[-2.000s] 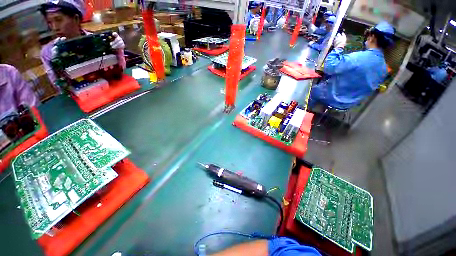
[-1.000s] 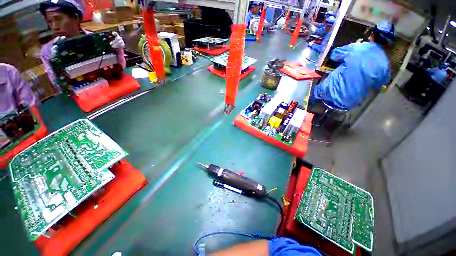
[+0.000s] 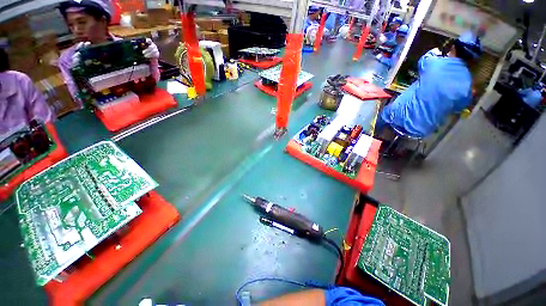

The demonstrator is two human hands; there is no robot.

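A black electric screwdriver (image 3: pixel 288 219) lies on the green bench, bit pointing up-left. A green board (image 3: pixel 84 206), solder side up, rests at the left above a red pad (image 3: pixel 140 236). Another such board (image 3: pixel 407 257) is at the lower right over red pads. A populated board (image 3: pixel 335 146) sits on a red pad beyond the screwdriver. My right forearm (image 3: pixel 293 297), blue-sleeved, with a blue cord near the wrist, crosses the bottom edge; its hand is cut off. White patches (image 3: pixel 158 303) at the bottom edge may be gloved fingertips; I cannot tell of which hand.
Orange-wrapped posts (image 3: pixel 288 86) stand along the bench (image 3: pixel 209 149). A metal can (image 3: pixel 331 95) stands behind the populated board. A person in pink (image 3: pixel 114 66) holds a board at the upper left. A person in blue (image 3: pixel 428 95) sits at the right.
The camera view has shifted slightly, moving the bench things rightward. The white patches at the bottom edge show more. The person in blue has changed posture. The screwdriver stays lying on the bench.
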